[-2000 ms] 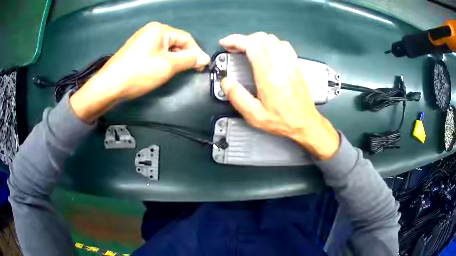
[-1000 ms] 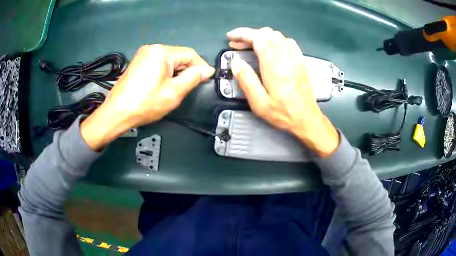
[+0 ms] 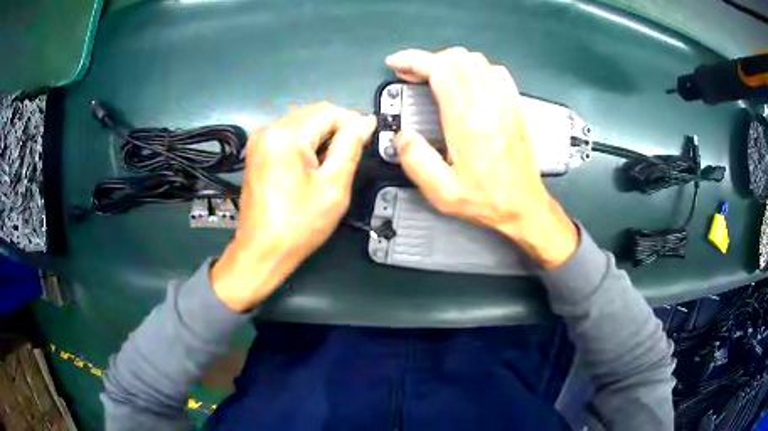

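Note:
The upper grey ribbed charger (image 3: 552, 135) lies on the dark green mat, a lead leaving its right end. My right hand (image 3: 484, 139) lies over its left half, thumb beside the cable fitting (image 3: 390, 123). My left hand (image 3: 299, 181) pinches the black power cord at the charger's left end; the fingertips hide most of that cord. A second charger (image 3: 455, 240) lies below, a black cable fitting (image 3: 384, 230) at its left end. A grey end cap (image 3: 213, 210) lies at the left, partly covered by cord.
Black cord bundles (image 3: 181, 150) lie left, output lead bundles (image 3: 661, 172) right. An electric screwdriver (image 3: 720, 82) is at the upper right, a yellow block with blue tip (image 3: 718, 232) below it. A heaped parts tray (image 3: 24, 172) and green tray (image 3: 50, 42) are at the left.
My left hand has turned more upright and its forearm has moved right. The left cord bundles have shifted right, over the end cap. The right hand stays on the upper charger.

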